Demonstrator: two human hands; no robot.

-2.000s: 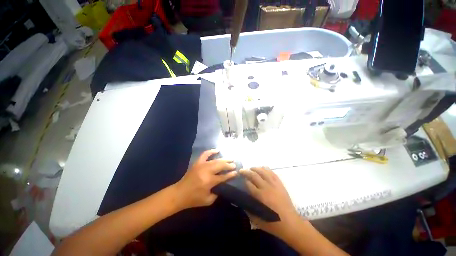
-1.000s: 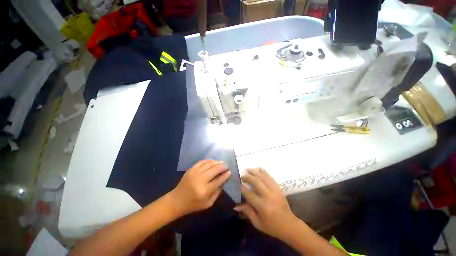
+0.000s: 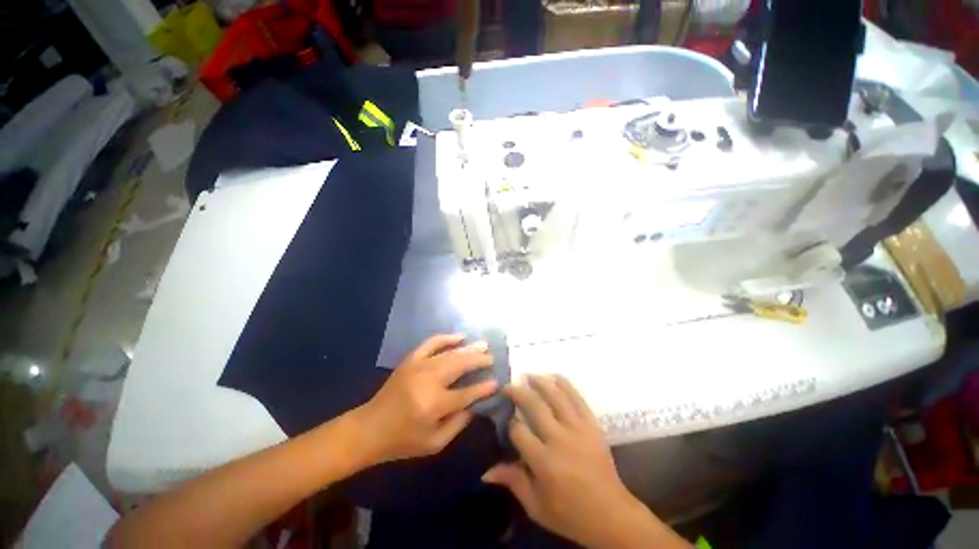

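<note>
A dark navy cut panel [image 3: 322, 268] lies flat on the white table left of the needle and hangs over the front edge. A greyer strip [image 3: 413, 311] lies along its right side and runs up to the presser foot [image 3: 485, 265] of the white sewing machine [image 3: 601, 182]. My left hand [image 3: 435, 391] presses and pinches the grey strip with its fingertips, just in front of the presser foot. My right hand [image 3: 558, 450] is beside it on the right, fingertips at the cloth's right edge, thumb apart; its grip on the cloth is hard to tell.
Yellow-handled snips [image 3: 768, 309] lie right of the machine head, near a small control panel [image 3: 878, 295]. A black phone [image 3: 805, 64] stands above the machine. A pale blue-grey tub [image 3: 601, 73] is behind. Navy cloth with yellow-green tape [image 3: 376, 120] hangs at the back left.
Since two seconds ago the panel's near end has swung out and its curved corner shows. Since one second ago the grey strip has bunched under my left fingers, and my right thumb has moved off the cloth edge.
</note>
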